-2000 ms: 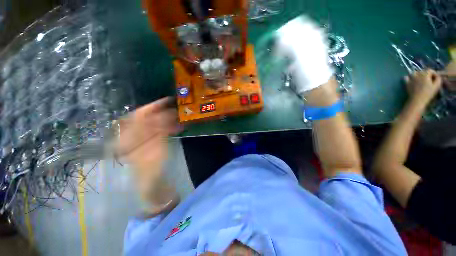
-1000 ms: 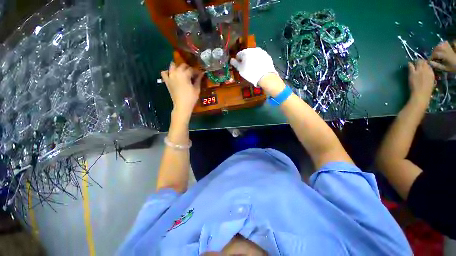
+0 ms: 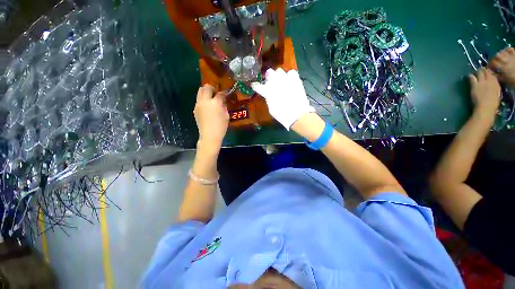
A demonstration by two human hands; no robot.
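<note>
The orange fixture [image 3: 262, 115] stands in front of me, its digital readout [image 3: 239, 114] showing 229. A green ring circuit board [image 3: 244, 87] sits low in the fixture, just below the two round metal posts [image 3: 243, 63], partly hidden by my glove. My right hand [image 3: 282, 97], in a white glove, has its fingertips at the board's right edge. My left hand [image 3: 212, 115], bare, is at the fixture's left front with fingers pinched on a thin wire lead [image 3: 230, 91] that runs toward the board.
A pile of ring boards [image 3: 370, 68] with tangled wires lies right of the fixture. Stacked clear blister trays [image 3: 73, 96] fill the left, wires hanging over their front edge. At the right, another person's hands [image 3: 487, 90] hold wired parts. The green bench's front edge [image 3: 339, 140] runs below.
Over the last second my left hand has moved slightly right and down with its fingers pinched. My gloved hand has shifted slightly down and covers the red switches. Earlier, both hands were apart from the fixture's centre.
</note>
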